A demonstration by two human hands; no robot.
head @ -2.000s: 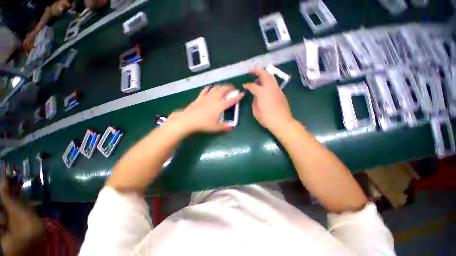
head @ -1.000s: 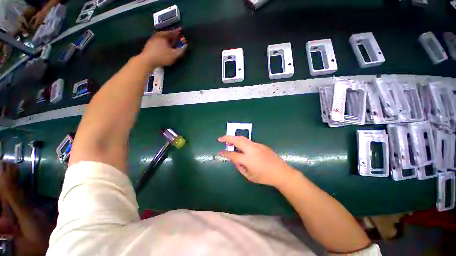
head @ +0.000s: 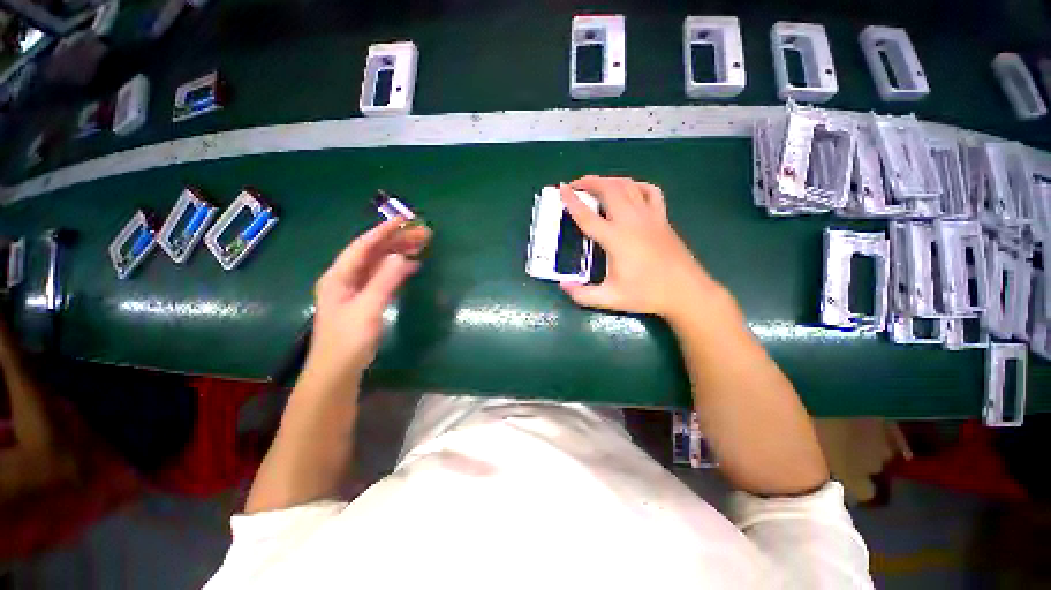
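A white housing (head: 545, 235) with an open window lies on the green bench at centre. My right hand (head: 628, 248) holds it by its right side, with fingers at its top and bottom ends. My left hand (head: 371, 277) is over the mallet (head: 394, 209), left of the housing. Its fingers are partly curled and hide the mallet's middle; the metallic head shows beyond the fingertips and the dark handle below the hand. Whether the fingers grip it cannot be told.
Three half-assembled units (head: 187, 226) lie slanted at left. A heap of white bezels (head: 854, 278) covers the right. A pale strip (head: 484, 127) divides bench and dark belt, with white housings (head: 598, 55) on the belt. Another person's arm (head: 23, 398) is at the left edge.
My left hand has come back from the belt to the mallet. My right hand has closed around the housing's side. The view has shifted, showing the row of half-assembled units again.
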